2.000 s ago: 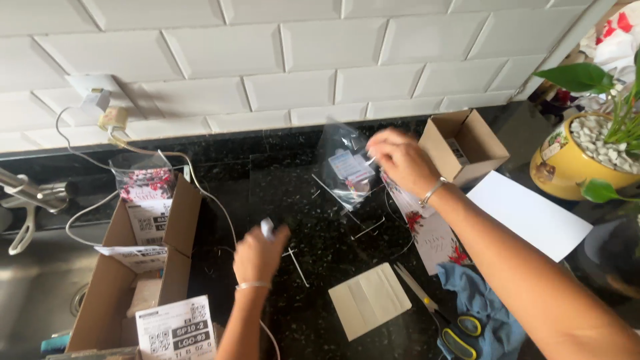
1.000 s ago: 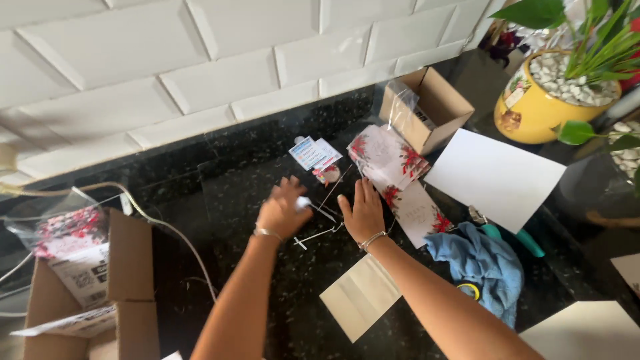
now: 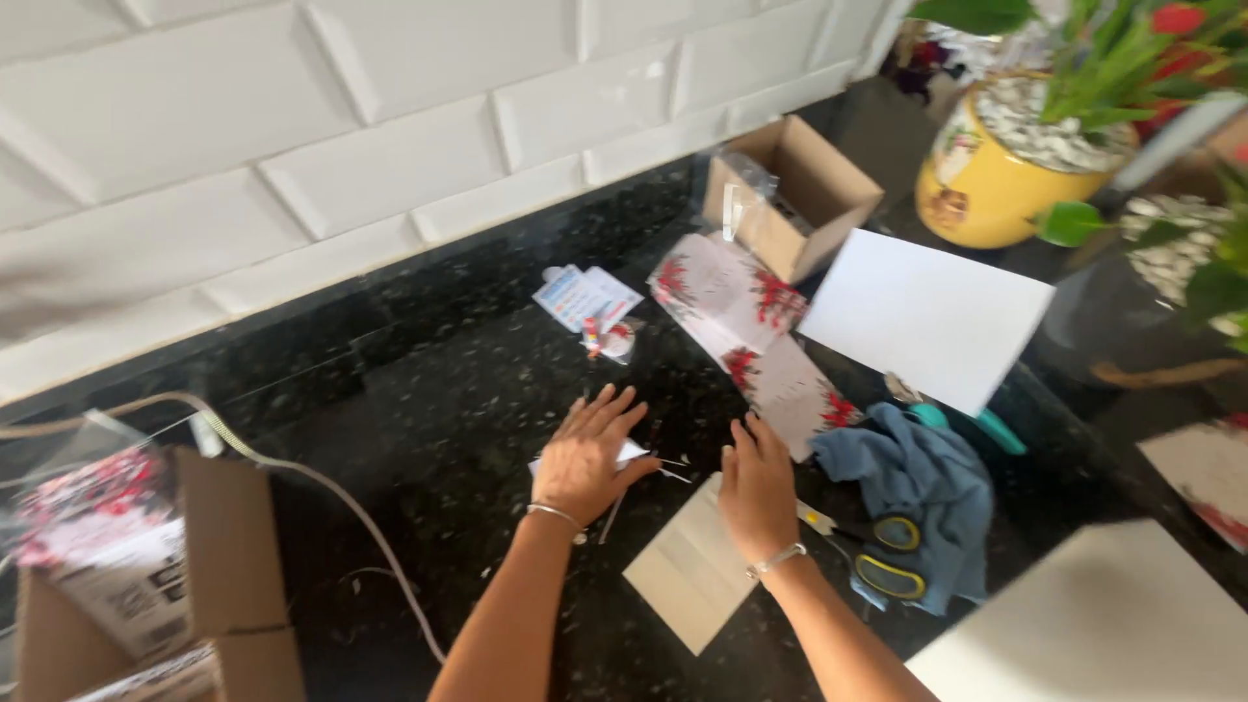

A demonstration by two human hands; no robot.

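My left hand [image 3: 585,453] lies palm down with spread fingers over a small piece of white paper [image 3: 631,450] and thin white strips [image 3: 673,471] on the dark speckled countertop. My right hand [image 3: 759,487] rests at the upper right edge of a folded cream paper [image 3: 694,570]; whether it grips the paper cannot be told. Beyond my hands lie small printed cards [image 3: 588,295] and a small clear packet [image 3: 617,341]. Printed floral sheets [image 3: 726,302] reach down towards my right hand. Yellow-and-black scissors [image 3: 889,575] lie partly on a blue cloth [image 3: 926,487].
An open cardboard box [image 3: 234,556] with labelled packages stands at left beside a pale cable [image 3: 361,507]. Farther back are a smaller cardboard box [image 3: 829,210], a white sheet [image 3: 926,317] and a yellow plant pot [image 3: 1004,175]. A large pale sheet [image 3: 1092,624] lies at lower right.
The clear plastic bag once near my right hand now lies at the small box. My right hand has come back from there to the cream paper. The view has shifted to the right.
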